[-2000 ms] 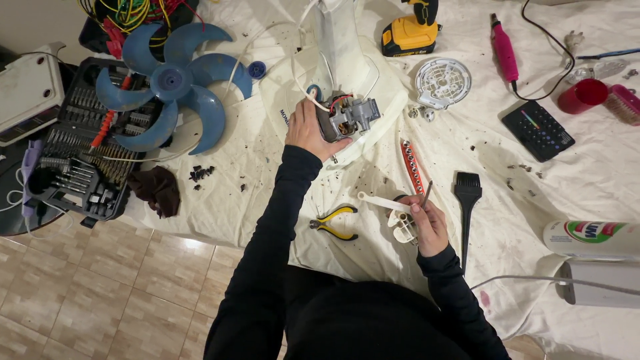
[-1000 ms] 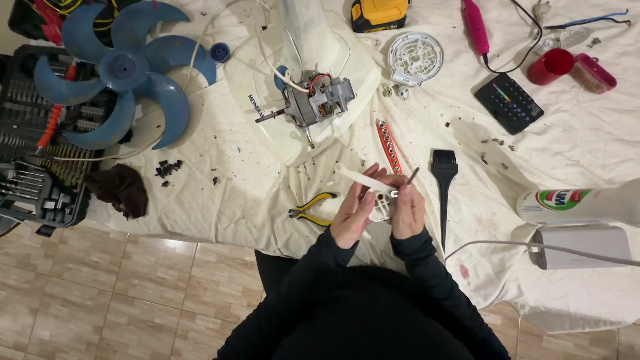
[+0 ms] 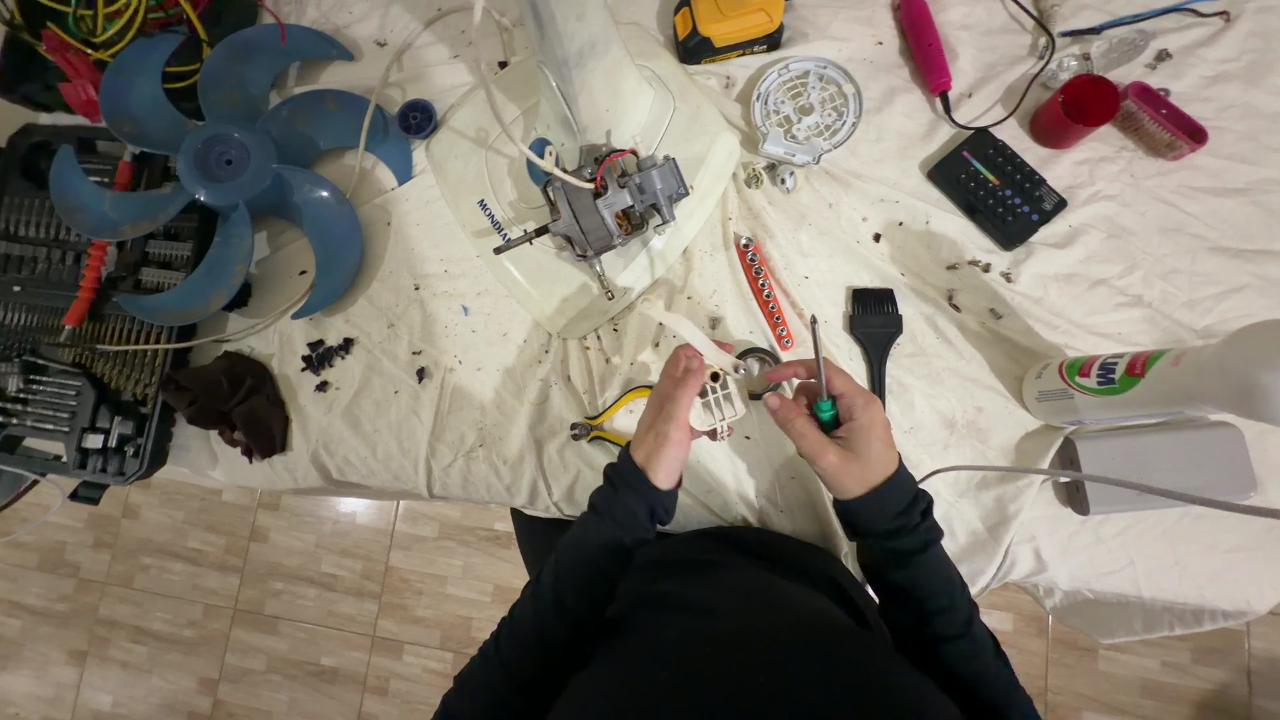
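My left hand (image 3: 672, 418) holds a white plastic fan part (image 3: 718, 402) on its palm side, with a flat white arm (image 3: 695, 335) reaching up and left from it. In my right hand (image 3: 838, 425) is a small screwdriver (image 3: 822, 405) with a green handle, its tip pointing up; thumb and forefinger are near the white part. Behind them lies a roll of black tape (image 3: 760, 372). The bare fan motor (image 3: 610, 205) rests above the white fan base (image 3: 690, 130), wires attached. Yellow-handled pliers (image 3: 608, 415) lie left of my left hand.
A blue fan blade (image 3: 225, 165) overlaps a tool case (image 3: 60, 390) at the left. Around my hands are a red socket rail (image 3: 764, 292), a black brush (image 3: 876, 330) and a round grille-like part (image 3: 806, 108). A white bottle (image 3: 1130, 384) and a grey box (image 3: 1160, 465) lie at the right.
My left hand has left the motor, where it was two seconds ago, and joined my right hand at the white part. The motor now sits turned differently.
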